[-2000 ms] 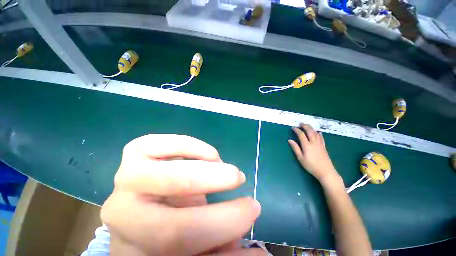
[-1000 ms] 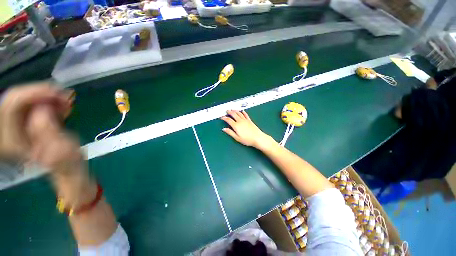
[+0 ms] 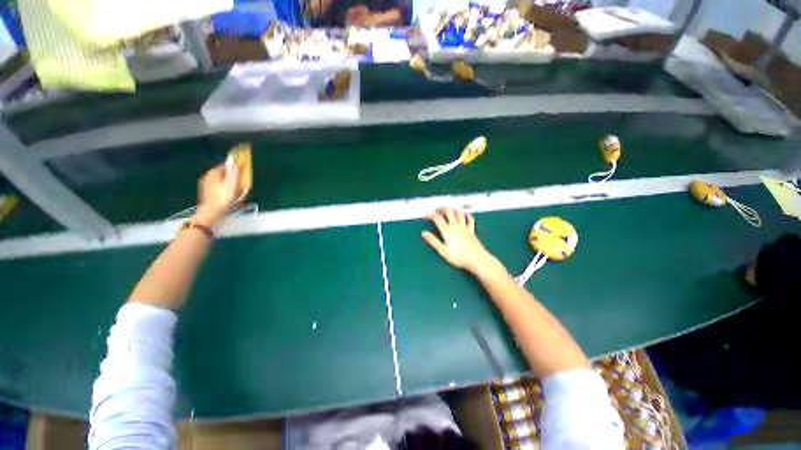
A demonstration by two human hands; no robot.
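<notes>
My left hand reaches over the off-white rail with its fingers around a yellow corded unit; white cord shows below and beside the hand. My right hand lies palm down on the green worktop, fingers spread and empty, fingertips at the rail. A round yellow unit lies right of my right hand, its white cord running down behind the forearm. Beyond the rail, a narrow-looking unit and another lie with looped cords.
A filled carton stands below the worktop at the right. A translucent tray sits beyond the far lane. Another unit lies at the right on the rail. A person in dark clothing is at the right edge. Yellow sheets hang top left.
My left hand has moved from a raised, blurred position to beyond the rail and taken hold of a unit. My right hand stays by the rail. The camera view has shifted.
</notes>
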